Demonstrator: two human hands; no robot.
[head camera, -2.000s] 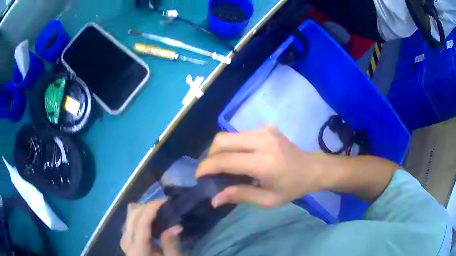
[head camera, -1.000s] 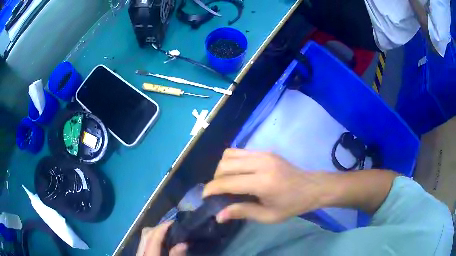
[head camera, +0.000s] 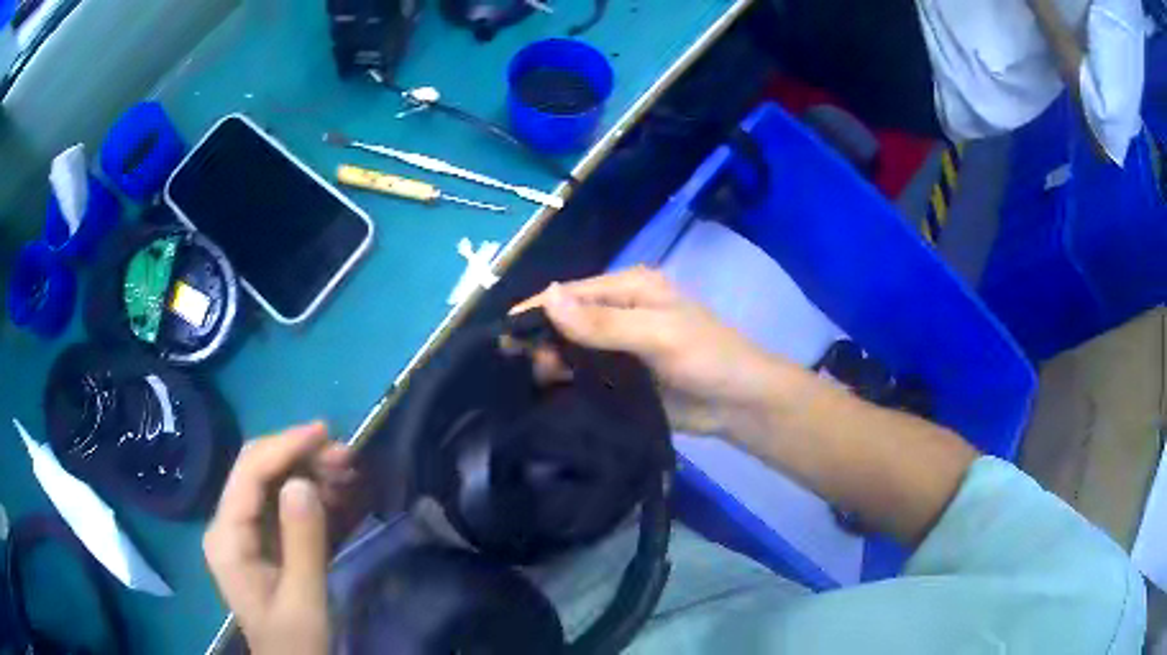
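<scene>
Black over-ear headphones are held above the lap, with one round cup tilted upward, the other cup low at the bottom edge and the headband curving at right. My right hand grips the upper cup's far edge with thumb and fingers. My left hand is left of the headphones, fingers bent and apart, and looks empty. Motion blur hides the cup's detail.
The green bench holds an opened cup with a green board, a dark round pad, a smartphone, a yellow-handled screwdriver and blue pots. A blue bin stands at right, with a white liner.
The headphones have turned and risen, now showing a round cup and headband. My left hand has come off them to the left. My right hand has shifted up to the cup's edge.
</scene>
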